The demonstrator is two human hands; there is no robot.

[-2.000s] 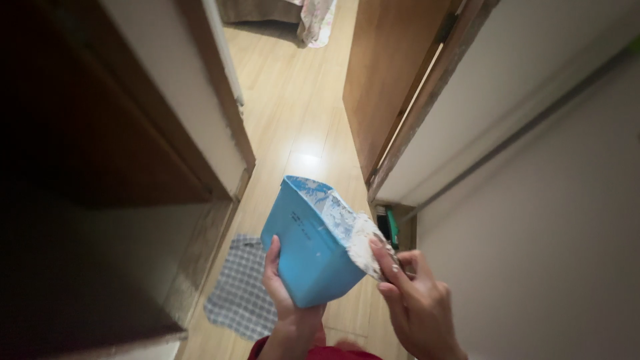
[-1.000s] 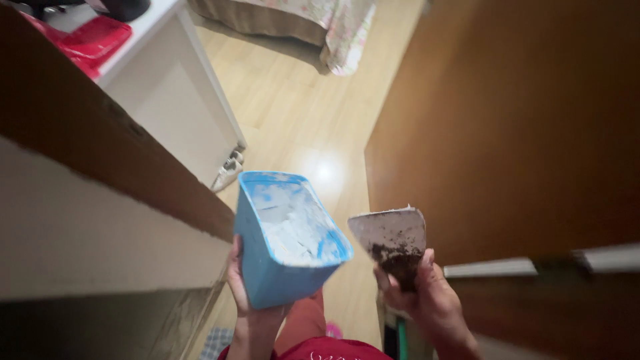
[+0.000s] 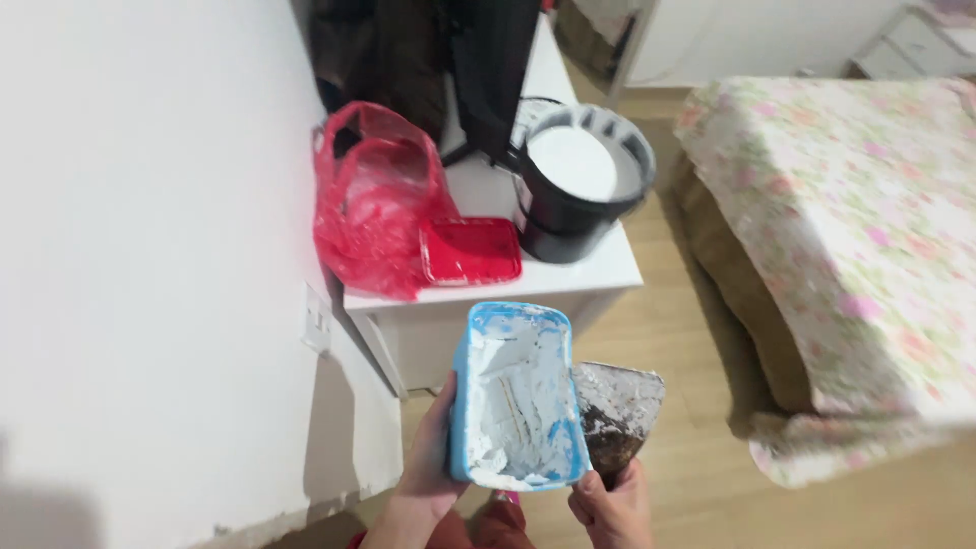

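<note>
My left hand (image 3: 431,450) grips a blue plastic tub (image 3: 460,427) from its left side, its open top facing me. White paste, like filler or plaster, coats the tub's inner walls and lies inside. In my right hand (image 3: 614,503) is a putty knife (image 3: 619,400) with a wide blade, smeared white and stained dark brown toward the handle. The blade is just right of the tub; my right thumb is at the tub's lower right corner. The knife's handle is mostly hidden by my fingers.
Ahead stands a white table (image 3: 488,293) with a red plastic bag (image 3: 374,206), a red plastic lid (image 3: 471,252), a black bucket (image 3: 568,229) of white material and a black screen (image 3: 496,69). A white wall (image 3: 168,229) with a socket (image 3: 315,320) is left; a bed with a floral cover (image 3: 877,252) right.
The view has moved from the doorway into the room, facing the table. The putty knife, at the tub's rim two seconds ago and apart from it one second ago, is now close beside the tub.
</note>
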